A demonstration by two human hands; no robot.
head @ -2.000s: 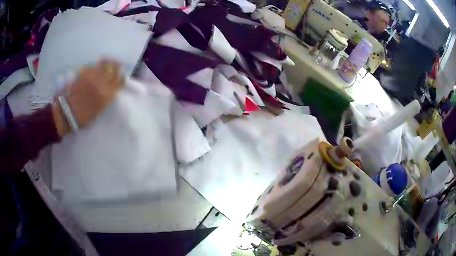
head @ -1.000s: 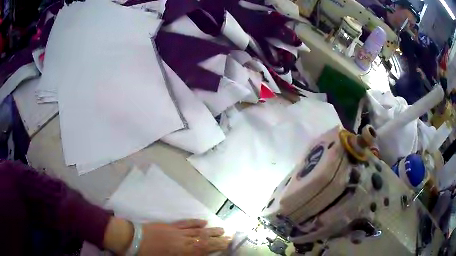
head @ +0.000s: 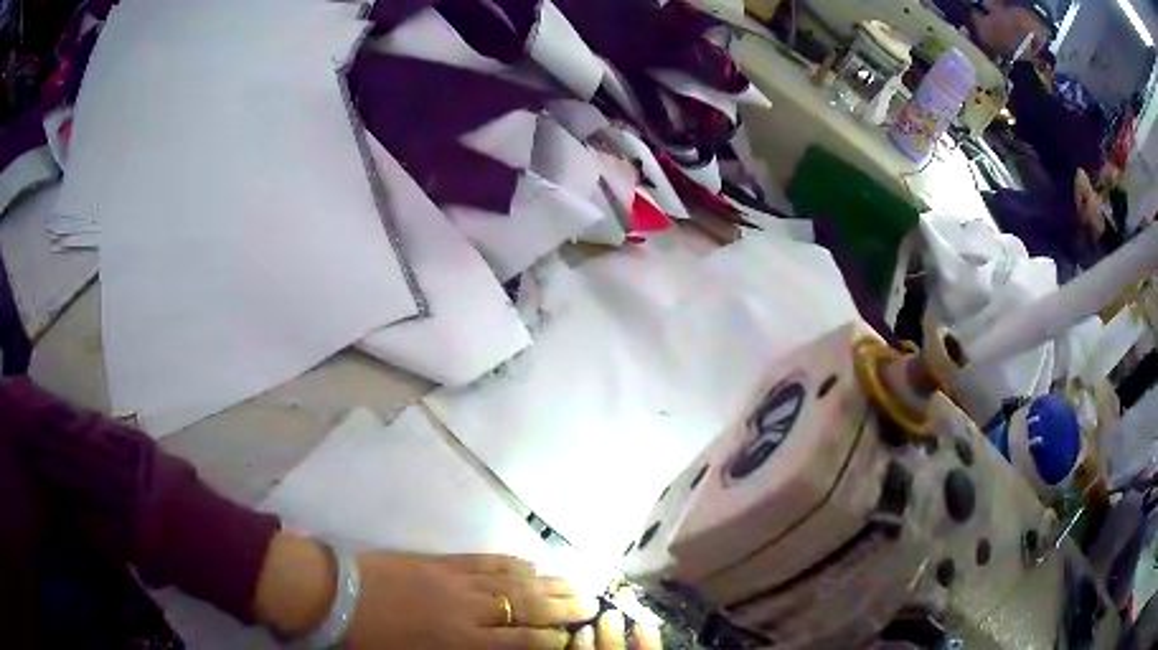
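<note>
A white-faced panel (head: 381, 489) lies flat at the bottom, running to the brightly lit needle area of the sewing machine (head: 775, 470). My left hand (head: 464, 603) rests palm down on this panel, fingers flat and pointing at the needle area, gripping nothing that I can see. Fingertips of my right hand (head: 616, 632) show at the bottom edge beside the left fingertips; the rest is cut off, and what they hold is hidden. Another white panel (head: 660, 343) lies beyond, partly behind the machine head. The needle and presser foot are lost in glare.
A stack of white panels (head: 241, 203) lies at left. A purple and white heap (head: 445, 127) is behind it. A green block (head: 851, 210), glass jar (head: 870, 64), purple bottle (head: 933, 104), white tube (head: 1079, 298) and blue-and-white spool (head: 1044, 441) stand right. A person (head: 1016, 26) is far right.
My left hand has gone from the stack down to the lower panel, and its fingers now reach slightly nearer the needle. Right fingertips have come into view. The view has shifted slightly.
</note>
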